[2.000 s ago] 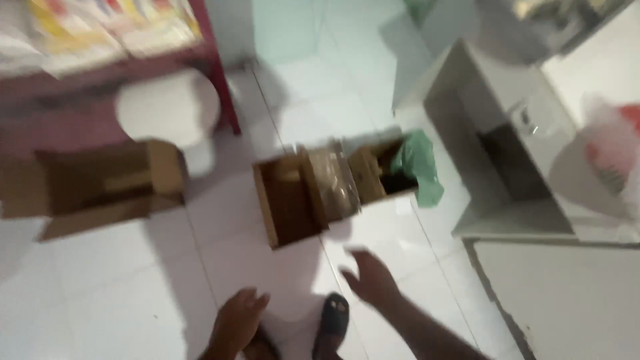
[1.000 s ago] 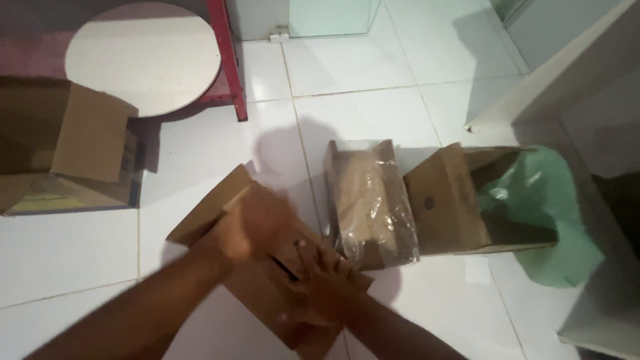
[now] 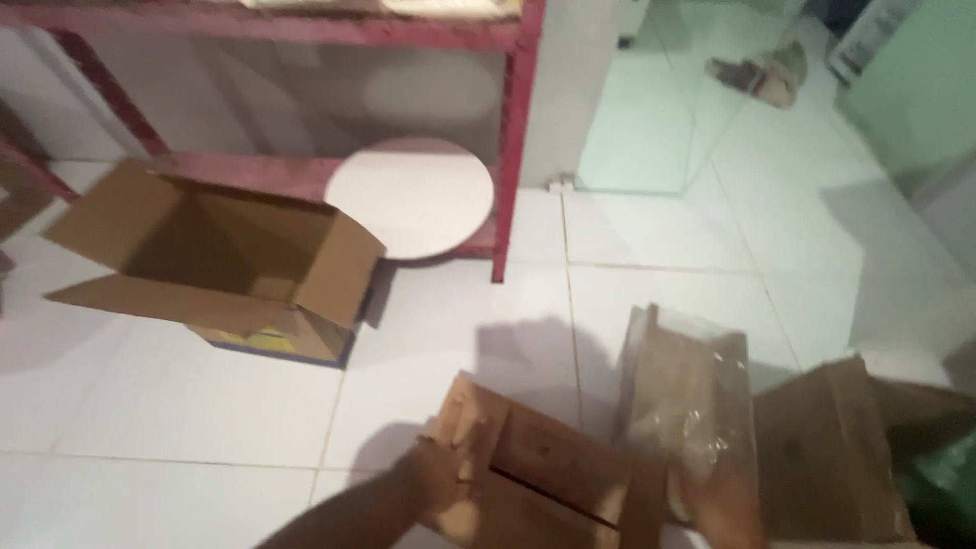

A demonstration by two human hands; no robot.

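Note:
A brown cardboard box (image 3: 534,473) with its flaps folded in lies low in the middle of the view, a dark slit between the flaps. My left hand (image 3: 446,469) grips its left edge. Blurred, my right hand (image 3: 713,496) is beyond the box's right side, over the lower end of a plastic-wrapped cardboard piece (image 3: 679,381); whether it holds anything cannot be told. Right of that stands a cardboard box (image 3: 816,450) with a green plastic bag (image 3: 949,465) at its opening.
An open cardboard box (image 3: 229,244) stands on the white tiled floor at left. Behind it is a red metal shelf (image 3: 515,152) with a round white board (image 3: 412,194) leaning at its base. A glass panel (image 3: 633,130) and a cloth-like item (image 3: 762,76) are at upper right.
Two seconds ago both hands were off the boxes. One second ago both were on the folded flaps; now my left hand is at the left edge and my right hand has moved right. The view has shifted.

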